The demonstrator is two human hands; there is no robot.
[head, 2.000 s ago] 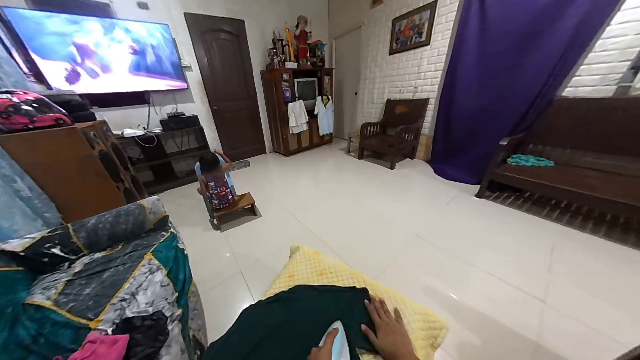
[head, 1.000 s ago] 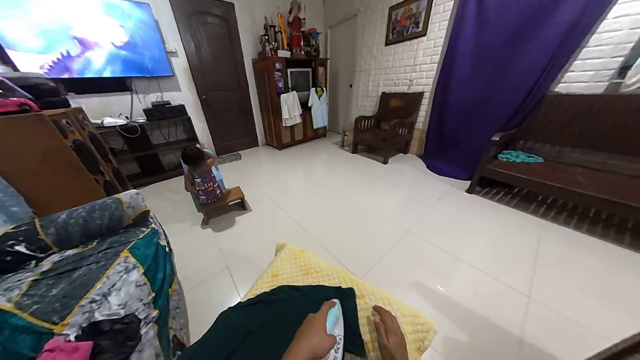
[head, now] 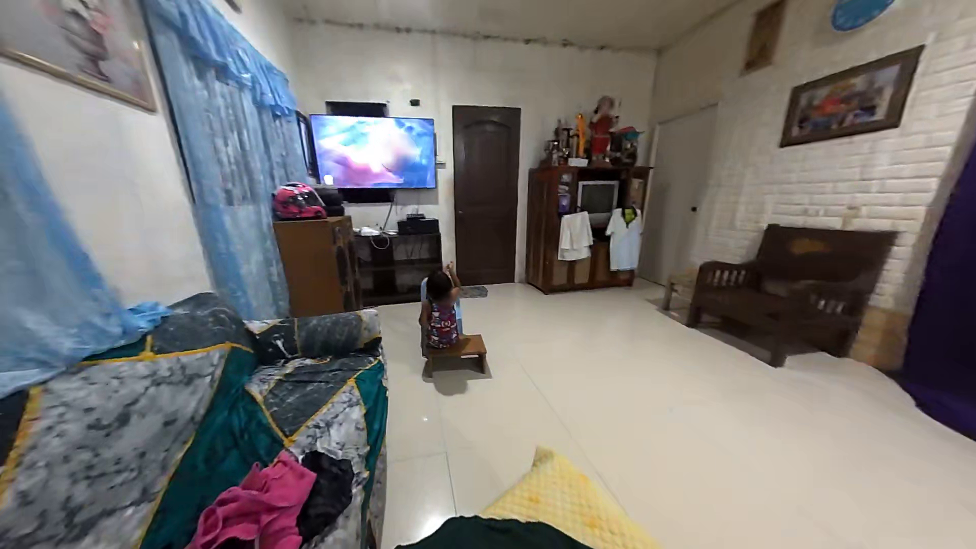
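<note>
Neither my left hand nor my right hand shows in the head view now. At the bottom edge, a dark green cloth [head: 496,534] lies on a yellow quilted pad [head: 560,496], and both are cut off by the frame. The clothes iron is out of view. To the left, a pink garment [head: 255,503] and a black garment [head: 328,484] lie on the sofa with its patchwork cover [head: 305,412].
A person [head: 442,313] sits on a small wooden stool [head: 461,348] on the tiled floor. A wooden armchair [head: 793,282] stands at the right by the brick wall. A cabinet with hanging clothes [head: 543,229] and a lit television [head: 374,151] are at the back.
The view has swung up and to the left. Both hands and the iron, seen on the green cloth and yellow pad before, have left the frame.
</note>
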